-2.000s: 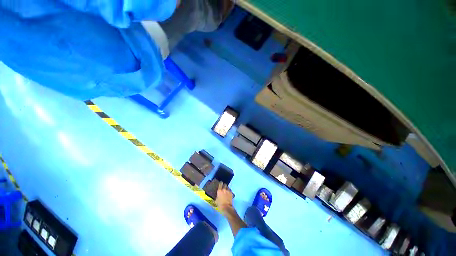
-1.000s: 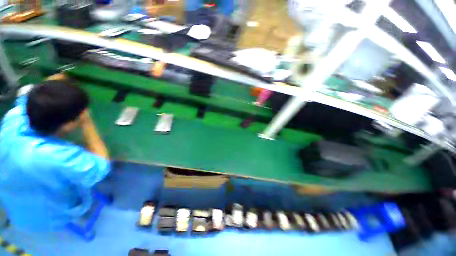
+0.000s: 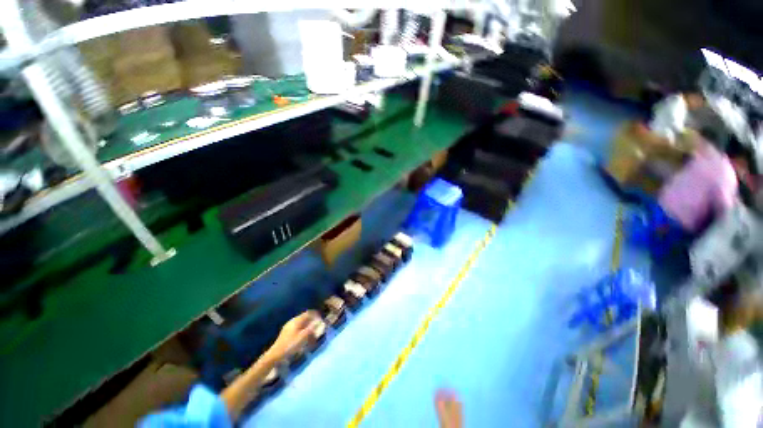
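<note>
A row of brown, grey and pale-topped blocks [image 3: 354,289] stands on the blue floor beside the green bench. My left hand [image 3: 297,332], with a blue sleeve, reaches in from the lower left and overlaps the row. Its fingers are blurred, and I cannot tell whether they touch or hold a block. My right hand [image 3: 448,408] is small and blurred at the bottom edge, over the floor. Its lower part is cut off, and I cannot tell whether it holds anything.
A large black tray or crate [image 3: 280,211] lies on the green bench [image 3: 201,276] under a white-edged shelf. A blue stool [image 3: 435,211] and stacked black crates [image 3: 485,180] stand beyond the row. Yellow floor tape [image 3: 431,316] runs alongside. People and a metal-framed cart are at the right.
The view has swung from the floor and my feet, past a worker at the bench, to along the bench. Both my hands now show; earlier one was at dark blocks on the floor, then none.
</note>
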